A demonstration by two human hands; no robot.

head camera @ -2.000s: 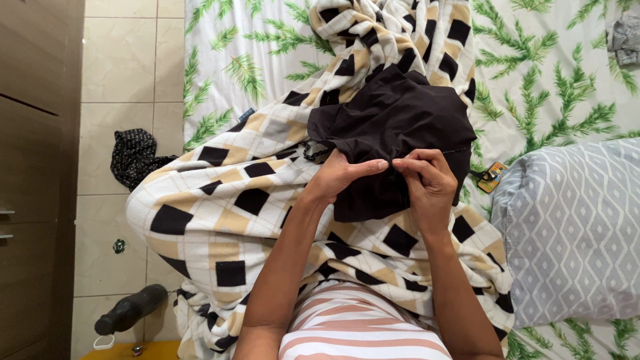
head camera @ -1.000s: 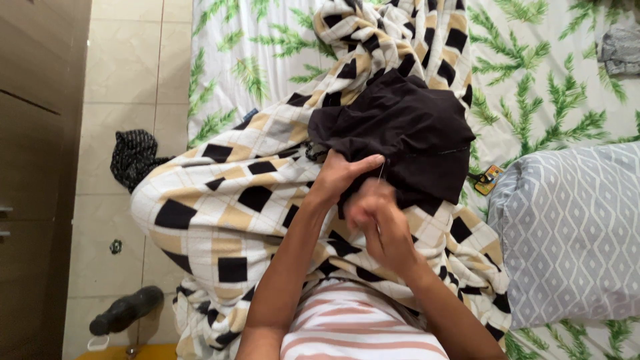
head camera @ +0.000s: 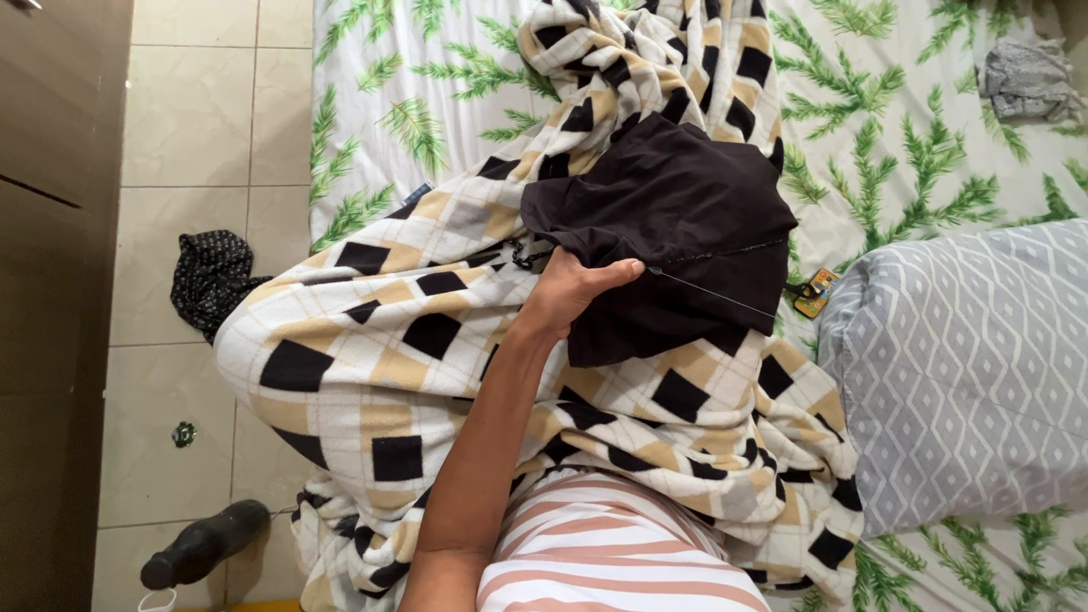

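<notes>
A dark brown cloth (head camera: pixel 680 204) lies bunched over the checked blanket (head camera: pixel 429 336) on my lap. Its left edge is gripped by my left hand (head camera: pixel 578 285), with the thumb stretched along the fabric. From near the thumb tip a thin light thread (head camera: pixel 718 296) runs down to the right across the cloth. A dark, uneven seam (head camera: pixel 722 251) crosses the cloth above the thread. Some black trim (head camera: pixel 529 255) shows just left of my fingers. My right hand is out of the frame.
A grey patterned pillow (head camera: pixel 969 374) and a small yellow packet (head camera: pixel 816 293) lie on the leaf-print sheet at right. Grey cloth (head camera: pixel 1028 81) is at the upper right. On the tiled floor at left are a black patterned cloth (head camera: pixel 212 280) and a dark bottle (head camera: pixel 204 544).
My right hand, which was at the cloth beside my left thumb, has moved out of view. The thread now lies stretched across the cloth. My left hand still grips the cloth.
</notes>
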